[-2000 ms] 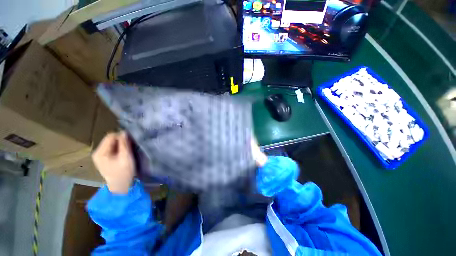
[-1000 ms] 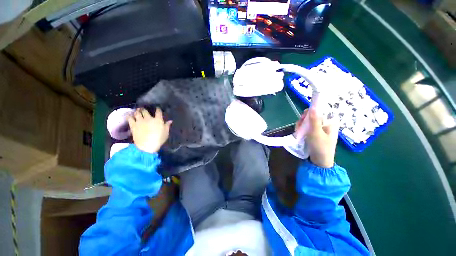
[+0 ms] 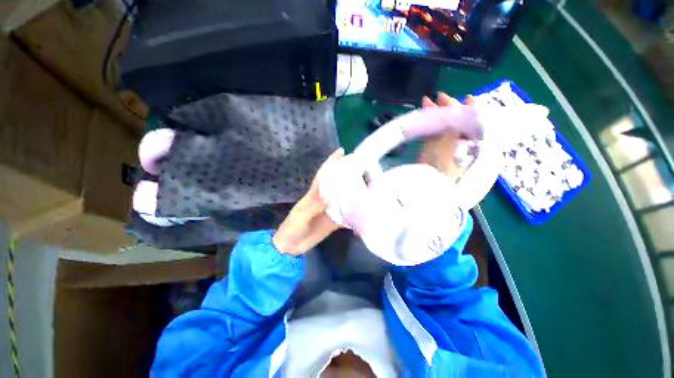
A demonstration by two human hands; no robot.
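Observation:
A pale pink and white headset (image 3: 414,214) is held in the air in front of me, between both hands. My left hand (image 3: 307,221) holds an ear cup at its left side. My right hand (image 3: 443,148) is behind the headband, partly hidden by it, with its fingertips showing above. A grey patterned sheet (image 3: 244,159) lies on the bench at the left. Pink and white rounded parts (image 3: 155,150) stick out from under its left edge.
A black computer case (image 3: 229,52) with a yellow tag (image 3: 320,91) stands behind the sheet. A monitor (image 3: 436,33) is at the back. A blue basket of small white pieces (image 3: 543,173) is at the right. Brown cartons (image 3: 59,140) stand at the left.
My left hand has left the grey sheet and moved right to the headset. The headset has turned and come nearer the middle. The sheet now lies flatter.

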